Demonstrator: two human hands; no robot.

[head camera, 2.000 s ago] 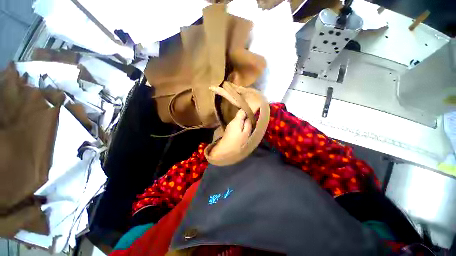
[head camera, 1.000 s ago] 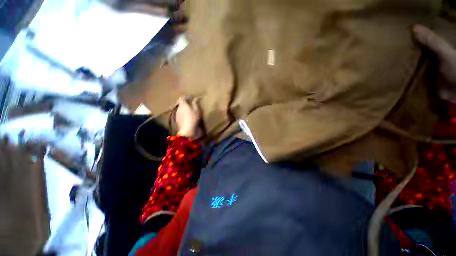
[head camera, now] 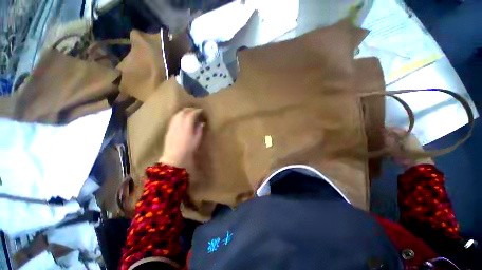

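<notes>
A large brown bag body panel (head camera: 312, 111) lies spread across the work area and my lap, with a small pale label (head camera: 268, 141) and a white-edged curved opening near my apron. My left hand (head camera: 182, 136) is at the panel's left part, fingers curled on the material; its fingertips are partly hidden. My right hand (head camera: 402, 146) is blurred at the right edge, with its fingers around the base of a thin brown strap handle (head camera: 467, 113). The handle loops out to the right over white paper.
A white machine part with dark holes (head camera: 214, 75) shows behind the panel. Brown pieces (head camera: 66, 87) and white sheets (head camera: 47, 153) are heaped at left. Printed paper sheets (head camera: 404, 39) with a yellow strip lie at the back right.
The bundled brown piece has been opened out and moved right, across the machine area. My hands have moved apart, the right one to the handle side. The view has swung right.
</notes>
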